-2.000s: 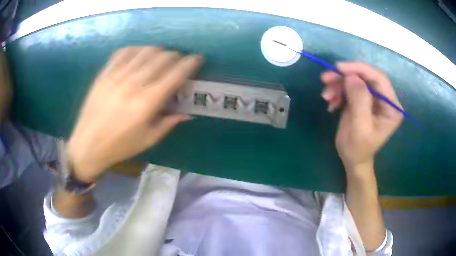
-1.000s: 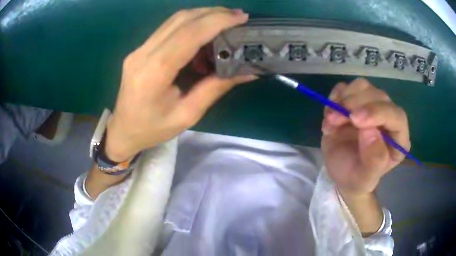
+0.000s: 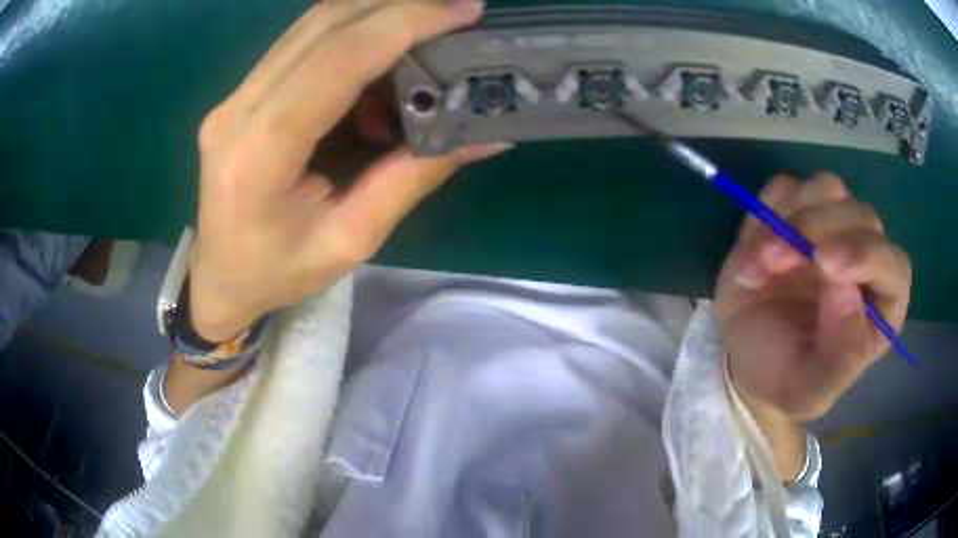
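Note:
A grey metal strip fixture [image 3: 546, 126] stretches across the upper middle, with a row of several dark squarish parts [image 3: 493, 94] in recesses and pale lobes beside them. My left hand [image 3: 305, 158] grips its left end between thumb and fingers. My right hand [image 3: 814, 284] holds a fine brush [image 3: 767, 216] with a blue handle and silver ferrule like a pen. The brush's dark tip is at the second part from the left [image 3: 601, 88], by its lower edge; whether it touches cannot be told.
The glossy green bench [image 3: 567, 215] lies under and behind the fixture. Another person's sleeve [image 3: 40, 275] and part of a hand show at the left edge. My wrist wears a watch [image 3: 215, 349]. My white-clothed torso is below the bench edge.
Over the last two seconds, the fixture has come closer to the camera, in my left hand. The brush has left the white dish, now out of view, and moved from the first part to the second.

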